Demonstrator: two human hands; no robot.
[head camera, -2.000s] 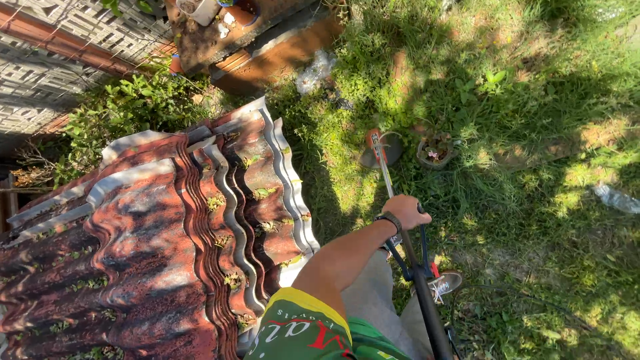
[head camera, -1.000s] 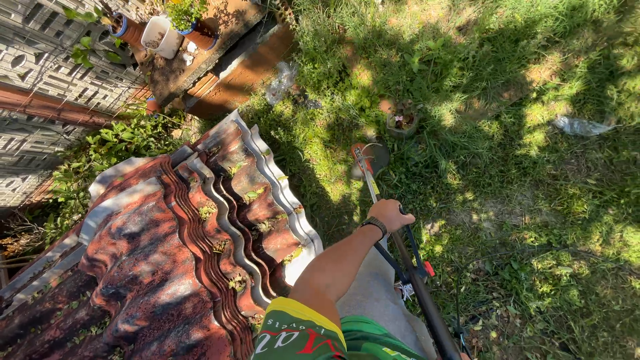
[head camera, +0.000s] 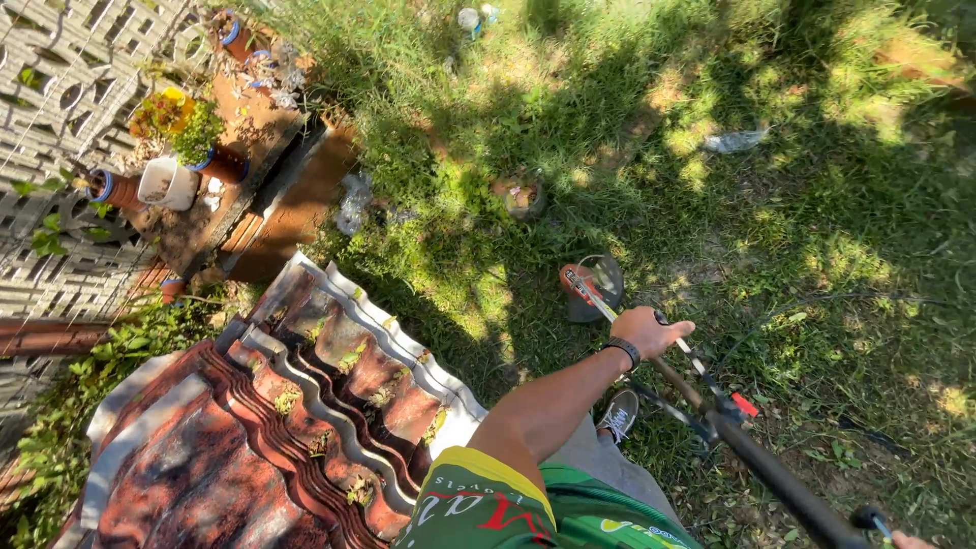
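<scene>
A string trimmer with a long dark shaft (head camera: 770, 469) runs diagonally from the lower right. My left hand (head camera: 644, 331), with a dark watch on its wrist, is closed on the trimmer's front handle, thumb pointing right. Beyond it, the orange trimmer head (head camera: 577, 284) and its dark round guard (head camera: 602, 290) are over the grass. Only a small part of my right hand (head camera: 907, 540) shows at the bottom right edge, beside the rear of the trimmer; its grip is mostly out of frame.
Stacked rusty corrugated roofing sheets (head camera: 175, 465) rise close on the left. A round planter (head camera: 522, 198) stands in the grass ahead. Clear plastic (head camera: 736, 141) lies farther right, more plastic (head camera: 353, 204) by the ledge. Potted plants (head camera: 221, 162) and a white tub (head camera: 168, 184) stand near a patterned block wall.
The view has shifted, bringing more of the ledge and its pots into frame. My left hand stays on the trimmer's handle. Part of my right hand now shows at the bottom right edge.
</scene>
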